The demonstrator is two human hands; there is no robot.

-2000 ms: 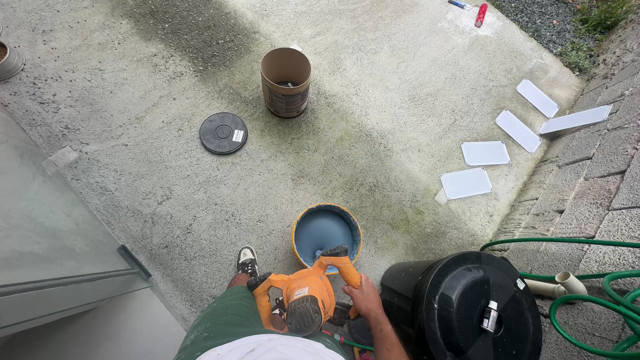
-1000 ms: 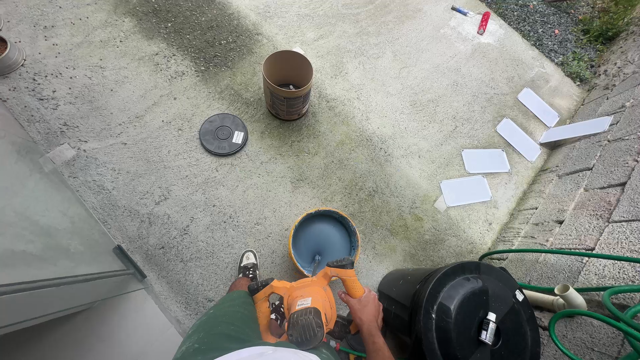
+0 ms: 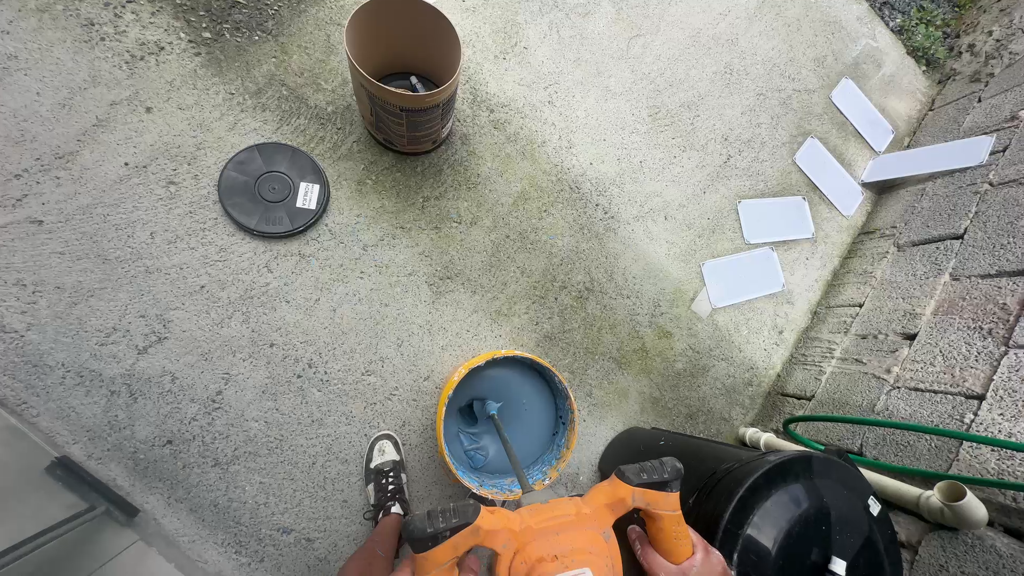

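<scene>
An orange handheld power mixer (image 3: 560, 536) fills the bottom middle, its handles tipped with black. My right hand (image 3: 680, 556) is closed around the right handle. My left hand (image 3: 436, 566) grips the left handle and is partly cut off by the lower edge. From the mixer a grey shaft (image 3: 510, 448) slants into a yellow-rimmed bucket (image 3: 442, 408) of thick blue-grey paint-like material (image 3: 528, 400). The shaft's lower end is sunk in the material, left of the bucket's middle, with folds around it.
A black lidded bin (image 3: 816, 512) stands close on the right, beside a cream pipe (image 3: 864, 476) and green hose (image 3: 920, 432) along a block wall (image 3: 920, 344). Several white panels (image 3: 744, 276) lie farther up. A cardboard drum (image 3: 408, 120) and black lid (image 3: 274, 190) are ahead; my shoe (image 3: 386, 476) is left of the bucket.
The mixer's shaft now shows more plainly and reaches the left part of the bucket, where the material is folded instead of smooth. Both hands have stayed on the handles.
</scene>
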